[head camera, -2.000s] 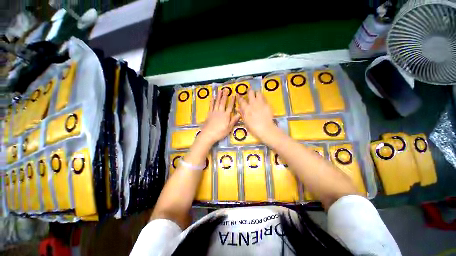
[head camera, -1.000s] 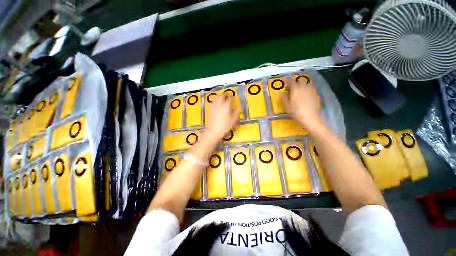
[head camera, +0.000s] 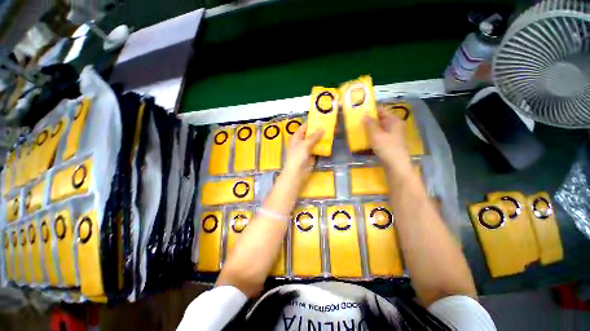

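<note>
A translucent pale tray (head camera: 442,145) lies in front of me, with yellow housings in its pockets, each with a black ring. My left hand (head camera: 304,147) holds one yellow housing (head camera: 321,132) raised over the tray's back row, ring end away from me. My right hand (head camera: 388,132) holds another yellow housing (head camera: 357,123) beside it, also raised, ring end up. Their upper ends are close together. My forearms hide parts of the middle and front rows.
A tall stack of filled trays (head camera: 150,194) stands at left. Several loose yellow housings (head camera: 504,236) overlap at right. A fan (head camera: 550,71), a bottle (head camera: 472,55) and a black slab on a round base (head camera: 503,126) are at the back right. Crinkled film (head camera: 576,194) lies far right.
Both hands were low over the tray's back row. Now each holds a yellow housing lifted up, and my right hand has moved slightly left, nearer my left hand.
</note>
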